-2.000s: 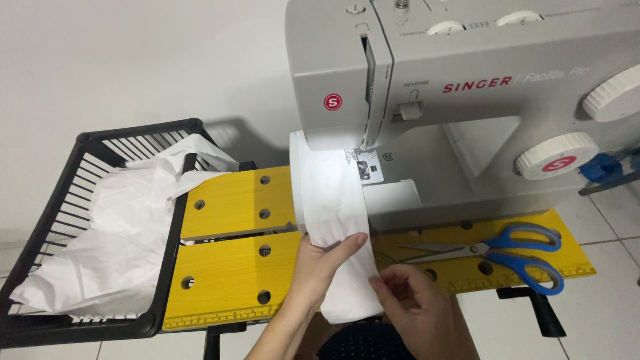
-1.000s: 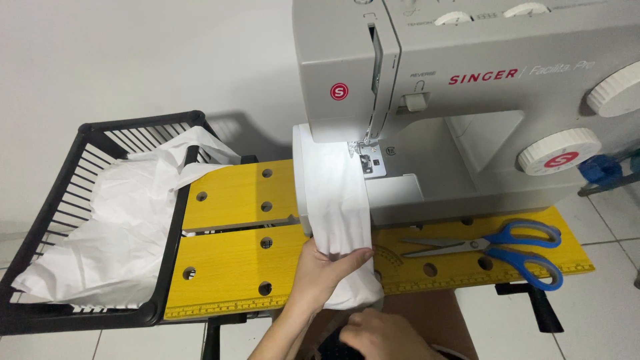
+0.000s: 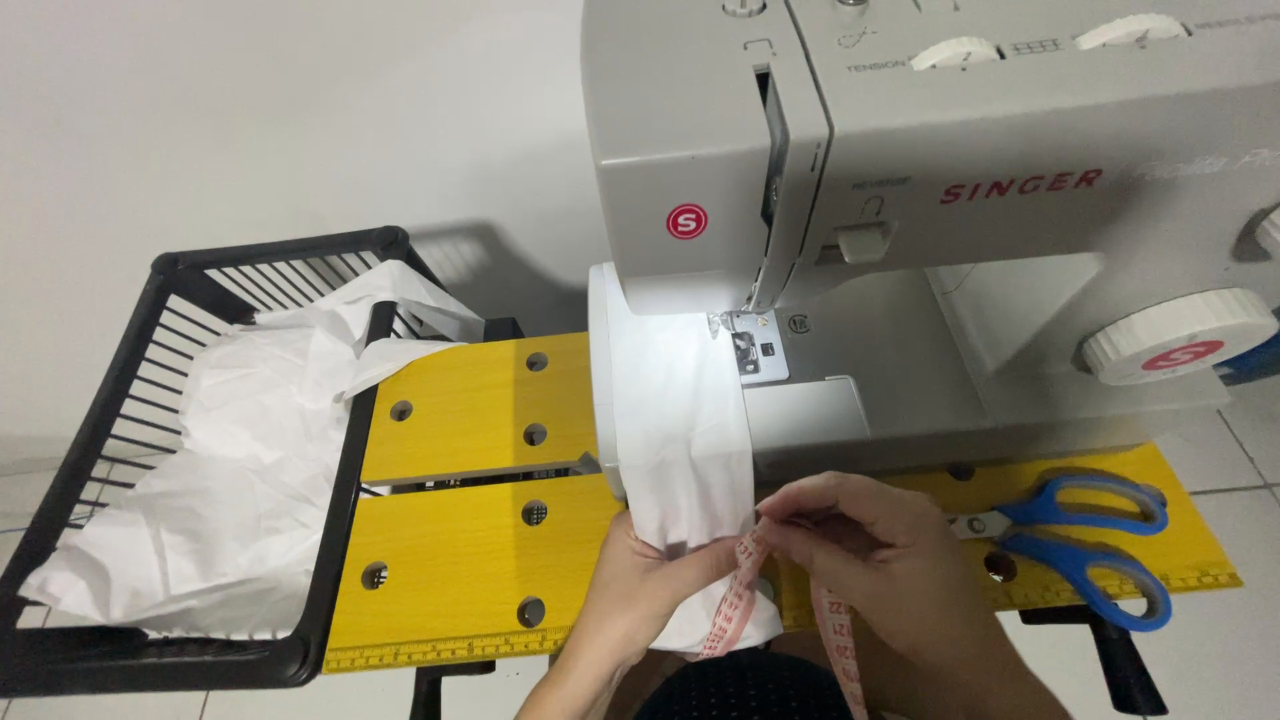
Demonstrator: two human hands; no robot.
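White fabric (image 3: pixel 685 430) runs from under the presser foot of a grey Singer sewing machine (image 3: pixel 700 120) down over the front edge of the yellow workbench. My left hand (image 3: pixel 645 590) grips the fabric below the machine, its thumb on top beside a pink-and-white measuring tape (image 3: pixel 735 600). At the fabric's right edge, my right hand (image 3: pixel 860 560) pinches the tape between thumb and fingers. One length of tape hangs over the fabric and another hangs below my right hand. The fingers of my left hand are hidden beneath the cloth.
Blue-handled scissors (image 3: pixel 1085 560) lie on the workbench (image 3: pixel 450 540) at the right, blades partly behind my right hand. A black plastic basket (image 3: pixel 345 520) at the left holds crumpled white fabric (image 3: pixel 250 440), a corner of which drapes onto the bench. The machine's handwheel side extends right.
My right hand has come up from low by my lap to the fabric's right edge, now with the measuring tape, which the earlier frames do not show. My left hand stays on the fabric.
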